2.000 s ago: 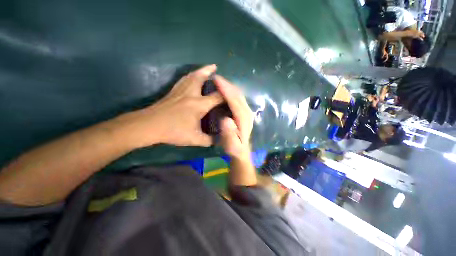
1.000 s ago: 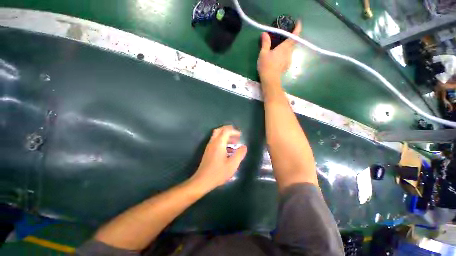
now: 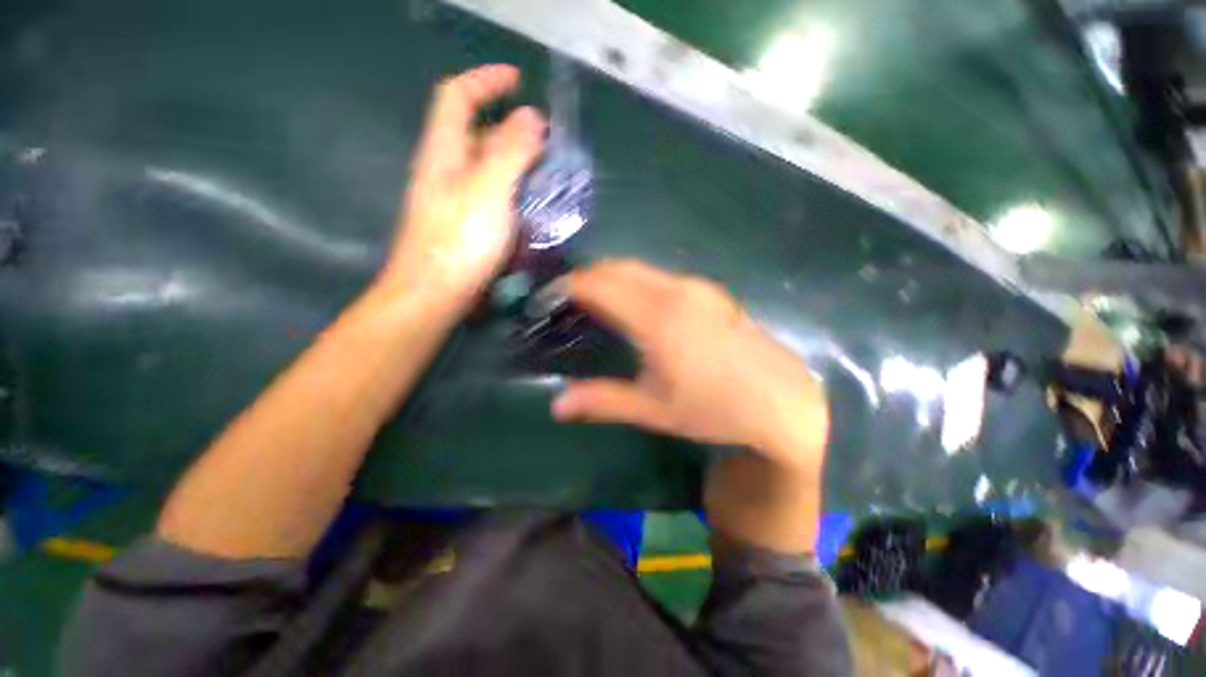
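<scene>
A shiny clear-bluish module point(image 3: 556, 209) is between my hands over the dark-green bench mat, blurred. A dark part with a small greenish round spot point(image 3: 512, 291) is just below it, partly hidden by my hands. My left hand point(image 3: 456, 199) is at the module's left side, thumb and fingers apart; whether it grips anything cannot be told. My right hand point(image 3: 701, 357) is to the lower right, its thumb and fingers spread around the dark part's right side, with a fingertip at its edge. Motion blur hides the contact.
A scuffed white rail point(image 3: 820, 152) runs diagonally behind the mat, with the green belt point(image 3: 913, 79) beyond it. A white paper slip point(image 3: 964, 401) and a small black round part point(image 3: 1008, 372) lie at right. An open carton point(image 3: 1092, 347) is farther right.
My right hand has come back from the belt to the mat. The shiny module and dark part with the green spot, on the belt before, are now between my hands. The view has shifted.
</scene>
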